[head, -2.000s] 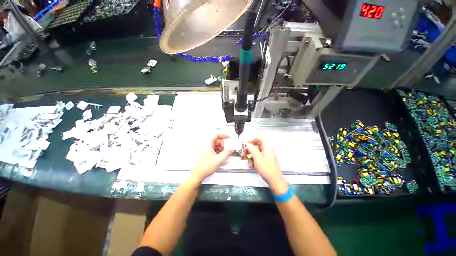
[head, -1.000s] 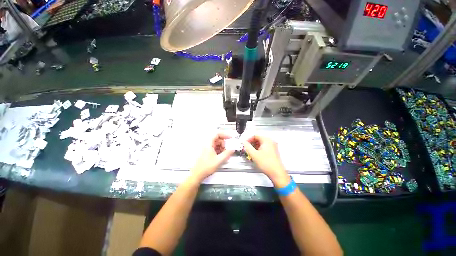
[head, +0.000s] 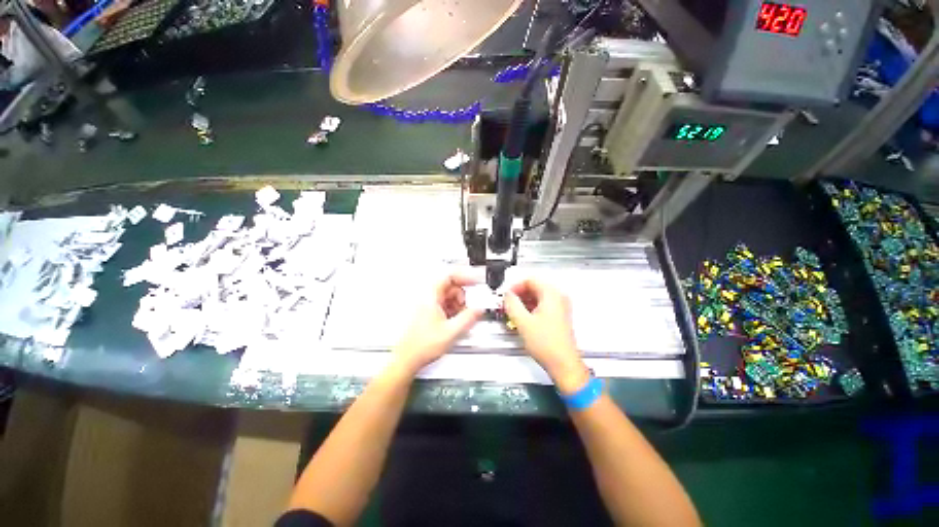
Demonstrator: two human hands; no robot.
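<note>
My left hand [head: 437, 325] holds a small white plastic part [head: 480, 297] by its fingertips under the soldering iron. My right hand [head: 541, 321] grips a small circuit board assembly [head: 507, 318] against it; a bit of yellow shows at the fingertips. The soldering iron [head: 506, 196], a black rod with a teal band, points down with its end right at the parts. The fingers hide the joint and any fixture beneath. Loose white plastic parts are heaped at left [head: 242, 273]. Circuit board assemblies are heaped in a black tray at right [head: 767, 324].
The pale machine base plate [head: 396, 232] lies under the hands. The fume hood [head: 412, 46] hangs above left of the iron. The temperature controller [head: 788, 51] reads 420; the counter display [head: 700, 134] is below it. A few small assemblies lie on the dark belt [head: 257, 113] behind.
The soldering iron head has come down towards the parts. Both hands stay in nearly the same place. Small assemblies on the belt have shifted slightly to the right.
</note>
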